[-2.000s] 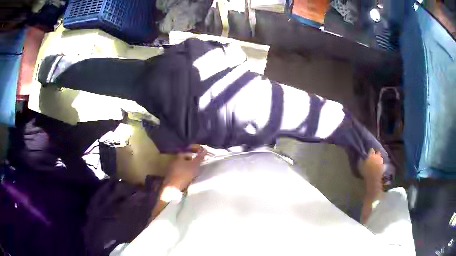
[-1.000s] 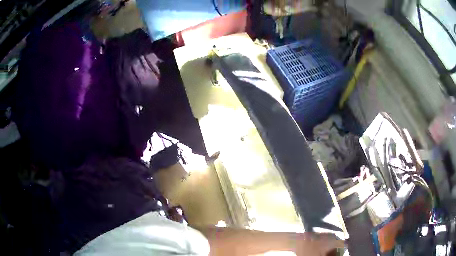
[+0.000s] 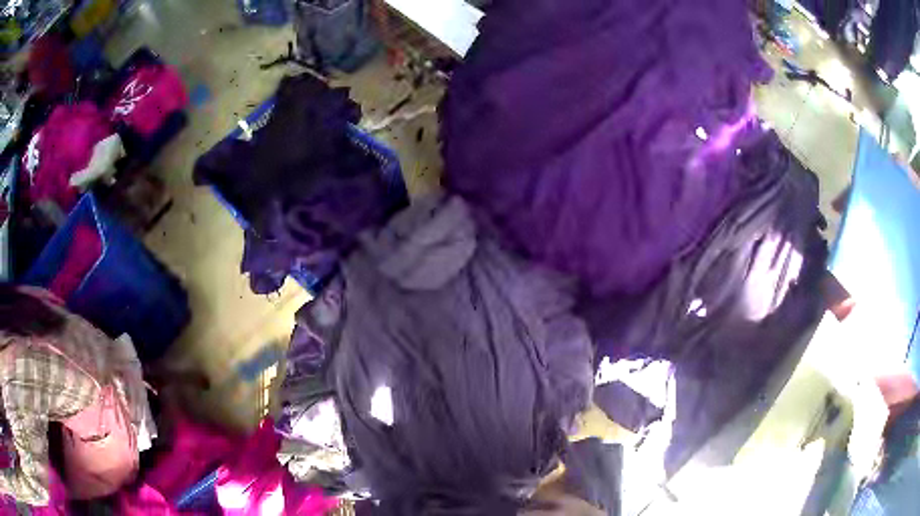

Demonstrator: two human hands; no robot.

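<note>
A grey-purple heap of crumpled garments [image 3: 454, 353] lies nearest in front of me, at the lower middle. A large bright purple cloth mound [image 3: 595, 131] rises behind it. Darker purple-grey garments [image 3: 706, 323] hang down on its right side. Neither of my hands can be made out. A small blurred tan patch shows at the bottom edge below the grey heap; I cannot tell if it is part of my arm.
A blue basket [image 3: 388, 161] piled with dark purple cloth [image 3: 303, 161] stands on the floor behind. A blue bin [image 3: 126, 287] is on the left. A person in a checked shirt [image 3: 55, 378] is at the lower left beside bright pink cloth [image 3: 242, 464]. A light-blue slab [image 3: 883, 242] stands right.
My view has swung left, away from the pressing board and its dark garment, onto the garment heaps and floor. My hand and forearm at the board have left the view.
</note>
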